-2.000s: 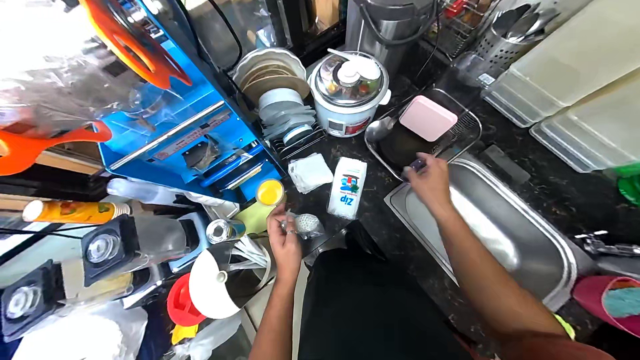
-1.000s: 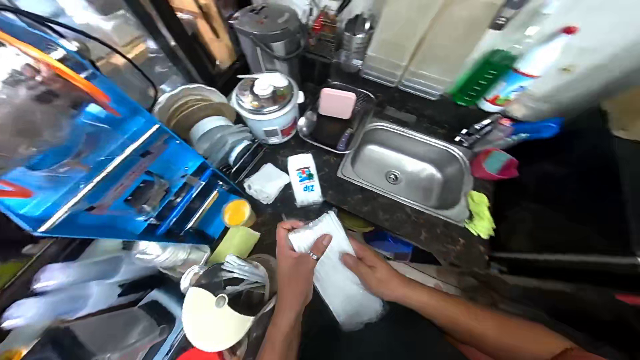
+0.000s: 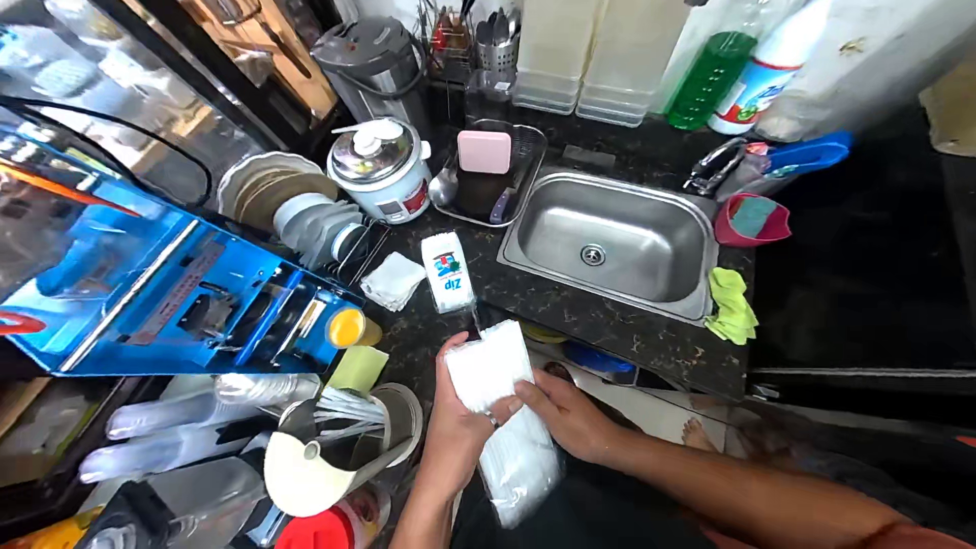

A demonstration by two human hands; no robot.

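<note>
Folded white paper napkins (image 3: 489, 364) stand partly out of a clear plastic pack (image 3: 521, 467). My left hand (image 3: 461, 415) grips the napkins from the left, a ring on one finger. On the right side, my right hand (image 3: 568, 415) holds the same napkins with its thumb on them. Just beyond my hands, a white pack with "Zip" printing (image 3: 447, 273) lies on the dark counter, beside a loose pile of white napkins (image 3: 393, 281).
A steel sink (image 3: 610, 236) is at the right, with a green cloth (image 3: 732, 305) at its corner. A rice cooker (image 3: 381, 171), a wire tray (image 3: 526, 152), a blue rack (image 3: 183, 297), a yellow-topped jar (image 3: 353, 328) and a container of white straws or utensils (image 3: 347, 415) surround the counter.
My right hand has left the dark tray by the sink and now holds the napkins together with my left hand. The napkins stand further out of their pack than one second ago. The view has shifted.
</note>
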